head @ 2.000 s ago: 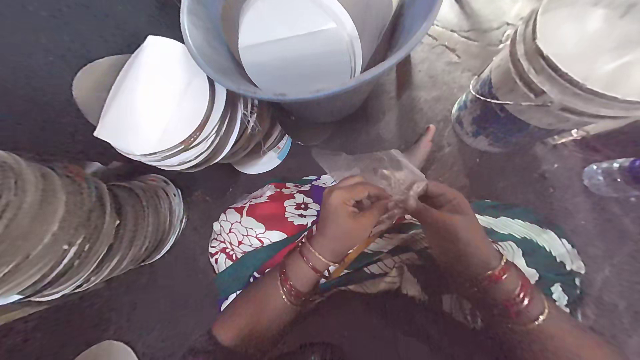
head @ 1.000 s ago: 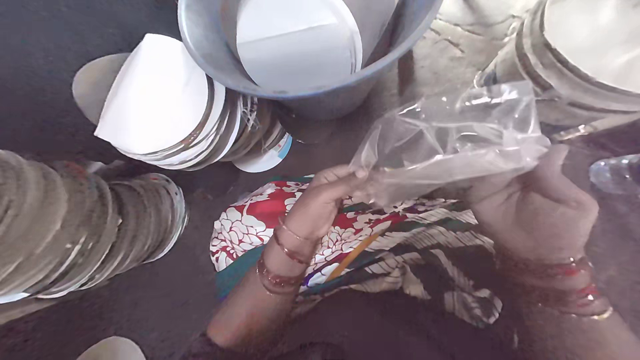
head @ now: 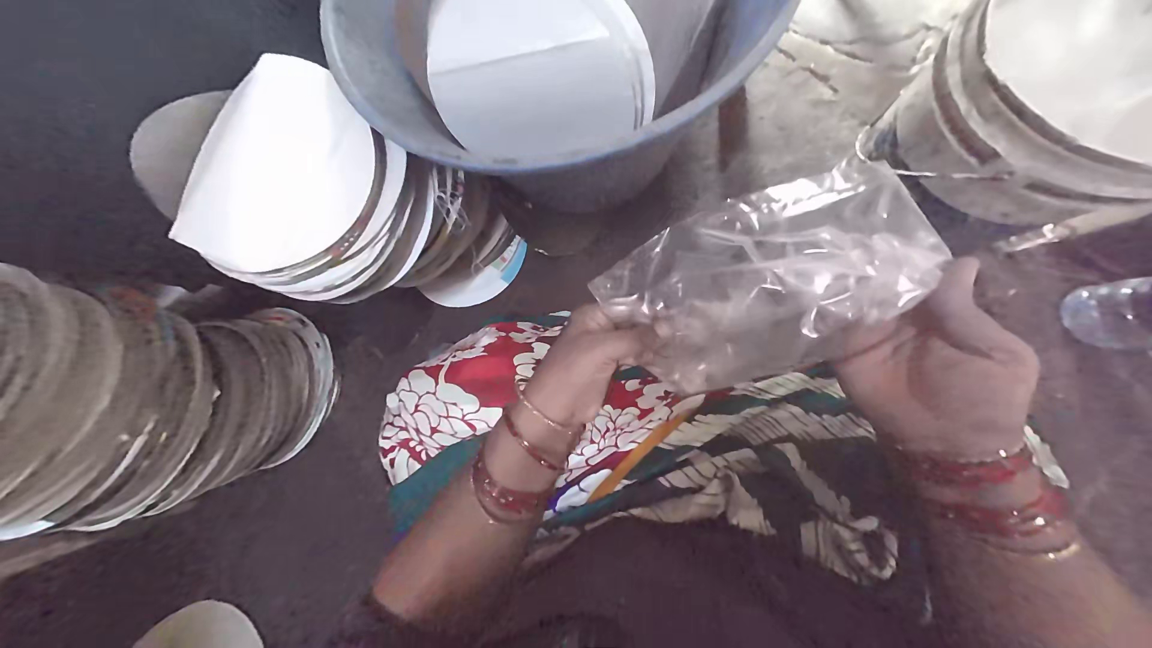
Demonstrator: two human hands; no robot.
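Observation:
A clear plastic bag [head: 774, 279] is stretched out between my hands above my lap, which is covered by patterned cloth [head: 468, 387]. My left hand [head: 598, 360] pinches the bag's near left end. At the bag's right end is my right hand [head: 945, 360], its thumb raised and its other fingers partly hidden behind or inside the plastic; which of these I cannot tell. Nothing solid shows inside the bag. Bangles circle both wrists.
A grey tub [head: 576, 166] ahead holds white paper-like discs [head: 540, 81]. Left of it leans a stack of white discs [head: 279, 171]. More stacked round discs [head: 153, 396] lie at the far left. At right are a large bucket [head: 972, 135] and a clear plastic bottle [head: 1111, 313].
The plastic bag was bunched between both hands two seconds ago and is now spread out. My right hand has moved right, away from my left.

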